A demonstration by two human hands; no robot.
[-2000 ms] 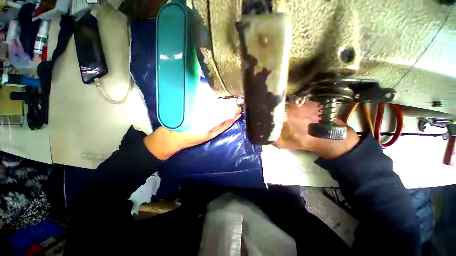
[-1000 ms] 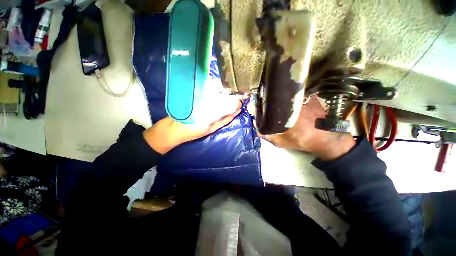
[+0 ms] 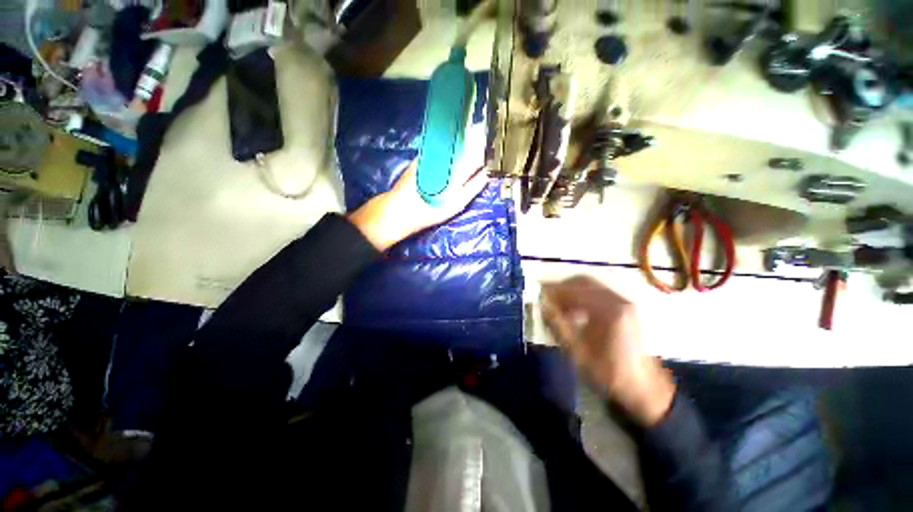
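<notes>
A shiny navy quilted panel [image 3: 430, 285] lies flat on the machine table, its right edge in line with the needle area [image 3: 511, 190]. My left hand [image 3: 415, 208] lies flat on the panel with fingers reaching toward the needle area, partly hidden behind the teal lamp [image 3: 443, 130]. My right hand [image 3: 596, 330] is off the panel, to its right above the table's front edge. It is blurred with fingers curled, and whether it holds anything cannot be told. The cream sewing machine [image 3: 701, 130] fills the upper right.
Orange and red handled scissors [image 3: 689, 250] lie right of the needle. A red-handled tool [image 3: 829, 298] is further right. A black phone [image 3: 254, 108] with a pale cable lies left. Dark cloth strips [image 3: 180, 105] and clutter sit far left. Navy pieces [image 3: 781, 450] hang below the table edge.
The view has shifted back, showing more of the machine and the scissors. My right hand has left the needle area and moved down toward the front edge. My left hand stays on the panel.
</notes>
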